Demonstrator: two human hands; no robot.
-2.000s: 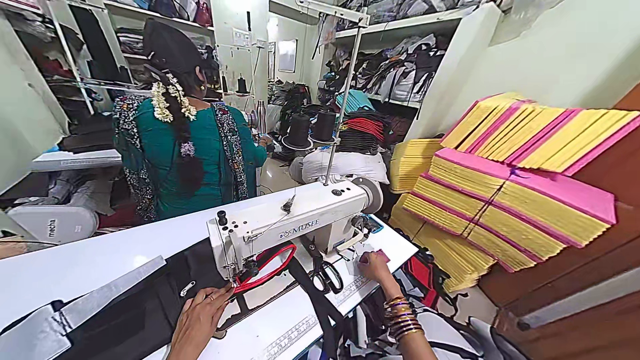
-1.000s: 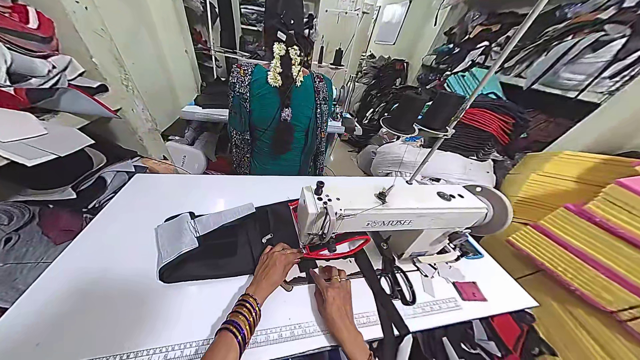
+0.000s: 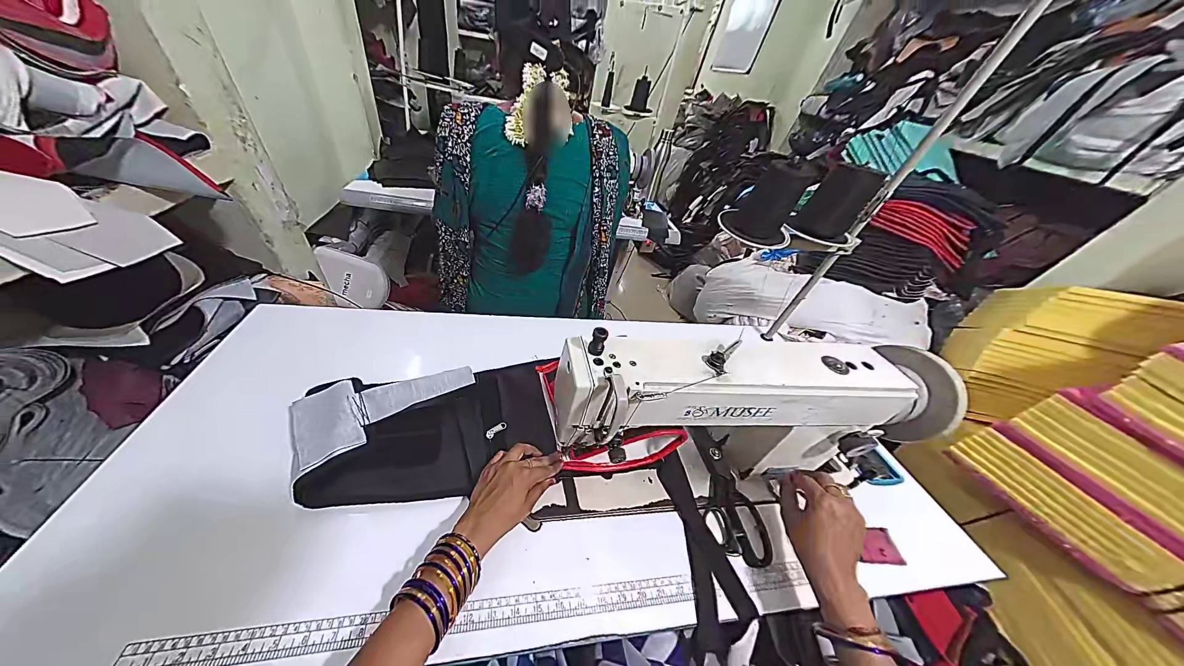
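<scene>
A white industrial sewing machine (image 3: 740,388) stands on a white table. My left hand (image 3: 509,490), with bangles at the wrist, presses its fingertips on the edge of a black fabric piece (image 3: 416,453) beside the needle area. That piece has a zipper pull and a grey strip (image 3: 342,425). Red piping (image 3: 647,453) curves under and beside the machine head. My right hand (image 3: 823,527) is at the base of the machine arm, fingers bent; whether it holds something cannot be told. Black-handled scissors (image 3: 740,527) lie left of it, by a black strap (image 3: 694,536).
A printed ruler scale (image 3: 444,615) runs along the near table edge. A small maroon scrap (image 3: 881,546) lies right of my right hand. Yellow and pink stacks (image 3: 1091,472) stand at the right. Black thread cones (image 3: 772,199) stand behind the machine. Another person sits beyond the table, back turned.
My right hand has moved right, from the cloth near the needle to the base of the machine arm. My left hand remains at the cloth's edge.
</scene>
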